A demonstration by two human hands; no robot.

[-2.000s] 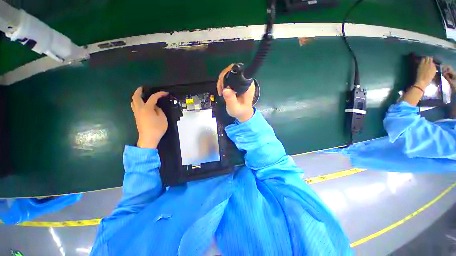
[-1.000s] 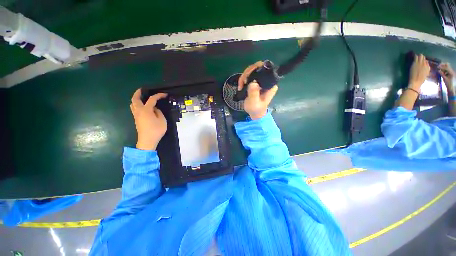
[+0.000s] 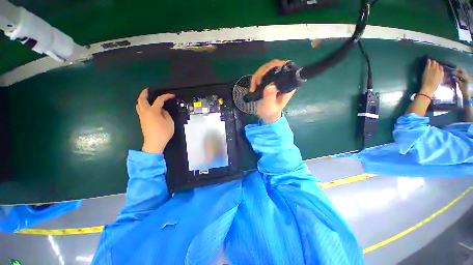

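An opened tablet unit (image 3: pixel 206 142) with a large silver-white battery area lies in a black fixture tray (image 3: pixel 177 171). Its circuit board (image 3: pixel 206 105), with a small yellow patch, is at the far end. My left hand (image 3: pixel 155 120) rests on the tray's far left corner, fingers over the edge. My right hand (image 3: pixel 272 96) is wrapped around a black electric screwdriver (image 3: pixel 282 78), which is tilted with its tip end over the round mesh-looking screw dish (image 3: pixel 242 95) right of the tray. Whether a screw is on the tip cannot be seen.
A black controller (image 3: pixel 369 116) with a white band lies to the right on its cord. Another person's hands (image 3: pixel 432 83) work on a unit at far right. A worn white rail (image 3: pixel 233 35) runs behind the bench. A white cylindrical fixture (image 3: pixel 41 36) is at upper left.
My right hand with the screwdriver has moved right, from the tray's far right corner to the screw dish, and the screwdriver now leans more. My left hand has stayed in place.
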